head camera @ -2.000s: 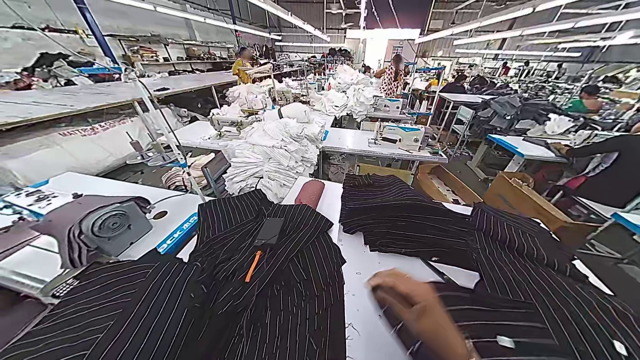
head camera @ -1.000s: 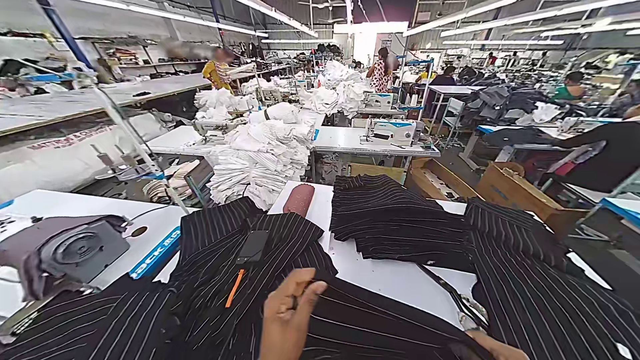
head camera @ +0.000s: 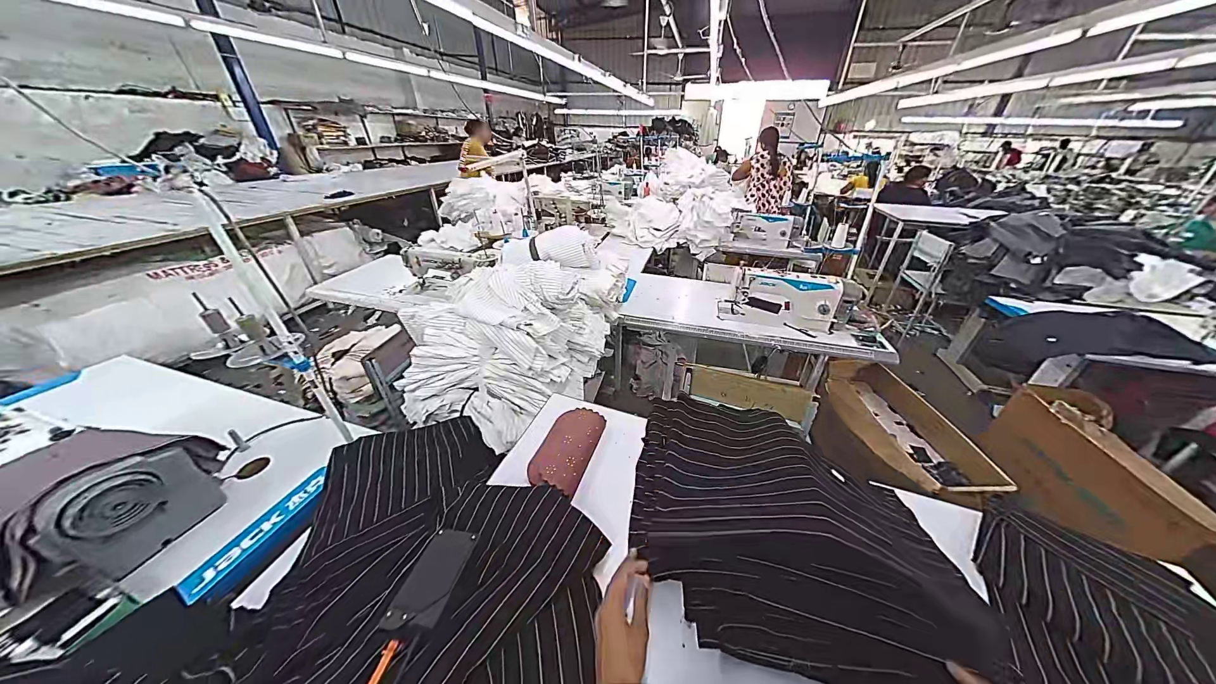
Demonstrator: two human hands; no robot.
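Black pinstriped fabric pieces (head camera: 760,494) lie spread in a pile over the white table (head camera: 670,617). My left hand (head camera: 624,622) is at the near left edge of this pile, fingers at the cloth's corner; a small white thing shows by the fingertips. Only the fingertips of my right hand (head camera: 964,673) show at the bottom edge, by the pile's near right side; the rest is out of view. Left of my left hand, more striped fabric (head camera: 399,513) carries a dark flat object (head camera: 432,579) with an orange stick-like part (head camera: 384,661). A patterned reddish case (head camera: 567,450) lies beyond.
Another striped pile (head camera: 1092,579) is at the right. A rolled grey cloth (head camera: 119,513) rests on the left table. Ahead are a heap of white garments (head camera: 513,332), a sewing machine (head camera: 793,294) and cardboard boxes (head camera: 912,427). Two people (head camera: 768,176) stand farther off.
My left hand has moved right, from over the left fabric to the middle pile's edge. The striped cloth that lay across the near table in front of me is no longer there.
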